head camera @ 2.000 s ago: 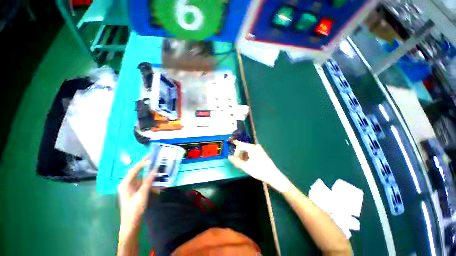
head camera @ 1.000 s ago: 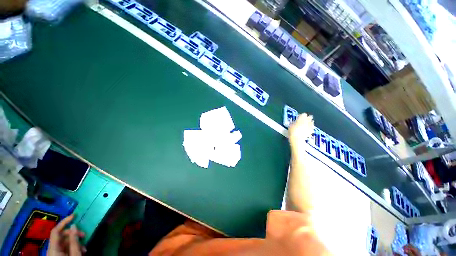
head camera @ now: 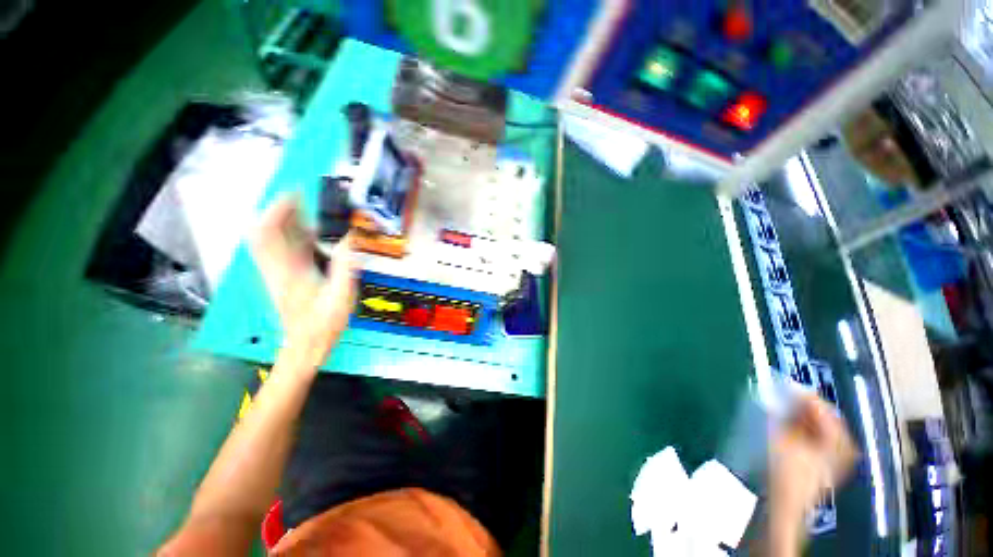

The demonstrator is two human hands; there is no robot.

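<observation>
A framed panel (head camera: 383, 180) sits tilted in the brown-orange fixture (head camera: 379, 239) at the left of the press bed. My left hand (head camera: 305, 283) is just left of and below the fixture, its fingers spread and nothing seen in them. My right hand (head camera: 811, 441) is blurred, over the panel row at the right. Its fingers are closed on a pale, flat, blurred piece (head camera: 749, 433); whether this is a panel cannot be told. Two red buttons (head camera: 438, 318) show on the blue press front.
White sheets (head camera: 688, 503) lie on the green bench (head camera: 632, 316). A row of panels (head camera: 775, 277) runs along the pale rail. A control box (head camera: 708, 82) hangs above. A black bin (head camera: 142, 234) with white sheets stands left. A dark pad (head camera: 525, 307) lies right of the buttons.
The view has swung from the line back to the press. My left hand has moved from beside the red buttons to the fixture. My right hand, earlier at the panel row, now has a pale piece.
</observation>
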